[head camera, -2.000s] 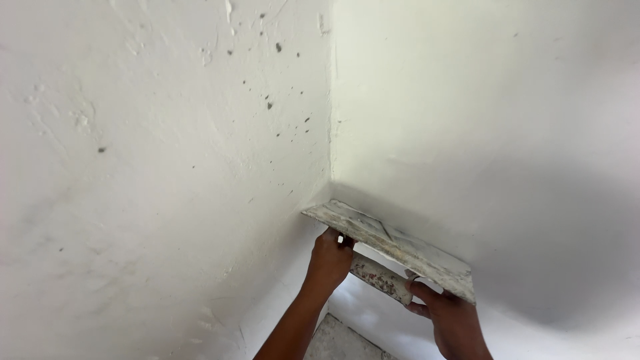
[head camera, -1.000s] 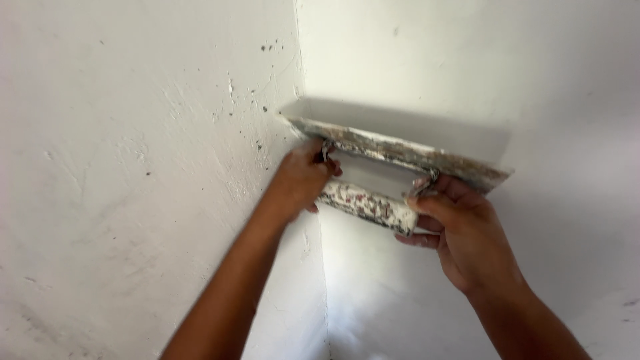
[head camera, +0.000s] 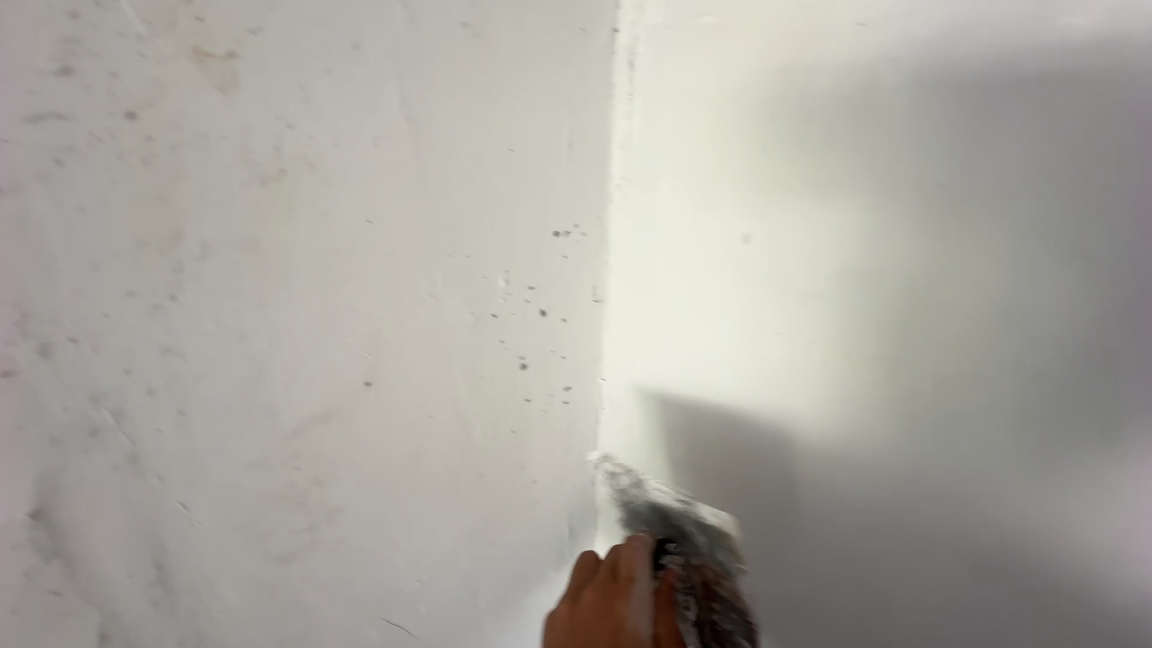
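Note:
At the bottom middle, my left hand (head camera: 601, 601) is closed around the handle side of a plastering trowel (head camera: 679, 517). The trowel is smeared with white plaster and blurred. Its blade tilts down to the right, and its upper left tip is at the corner line between two white walls. Beside my fingers, the dark, white-streaked handle area (head camera: 715, 603) runs out of the bottom of the view. My right hand cannot be made out.
The left wall (head camera: 297, 297) bears dark specks, small pits and faint brownish stains. The right wall (head camera: 720, 270) looks smoother, with the trowel's shadow just above the blade and broad soft shadows at the right.
Both hands were on the trowel's handle side before; now only one is plainly seen. The trowel is lower in view and looks shorter and more steeply angled. The view itself has shifted.

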